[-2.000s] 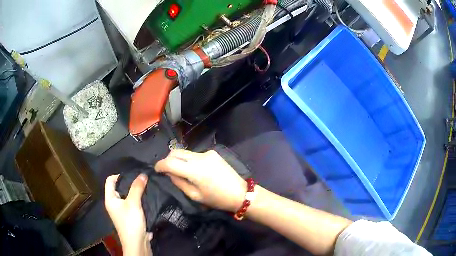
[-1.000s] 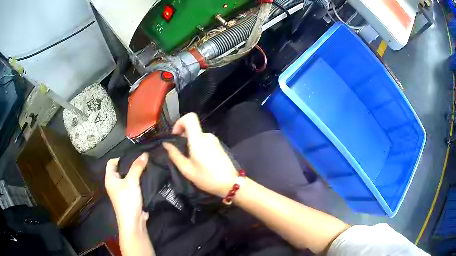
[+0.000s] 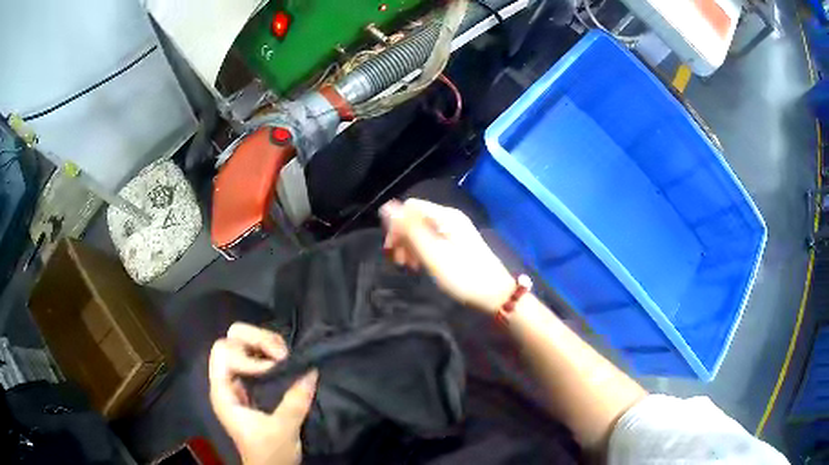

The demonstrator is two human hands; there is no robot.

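Note:
A black soft fabric bag piece (image 3: 364,354) lies over my lap, folded and creased. My left hand (image 3: 264,386) grips its left edge between thumb and fingers. My right hand (image 3: 436,245) is raised above the piece's upper right edge, slightly blurred, with its fingers curled. Whether it holds any fabric cannot be told. The orange-red flat nozzle (image 3: 245,191) stands beyond the piece at upper left, apart from both hands.
A blue bin (image 3: 627,245) stands at right with nothing seen inside. A green machine housing (image 3: 318,41) and grey ribbed hose (image 3: 395,68) are at the top. A whitish scrap tub (image 3: 154,222) and an open brown carton (image 3: 95,331) stand at left.
My right hand has moved right and away from my left hand. The black piece is more spread out, and its pale grid patch no longer shows. The view has shifted slightly.

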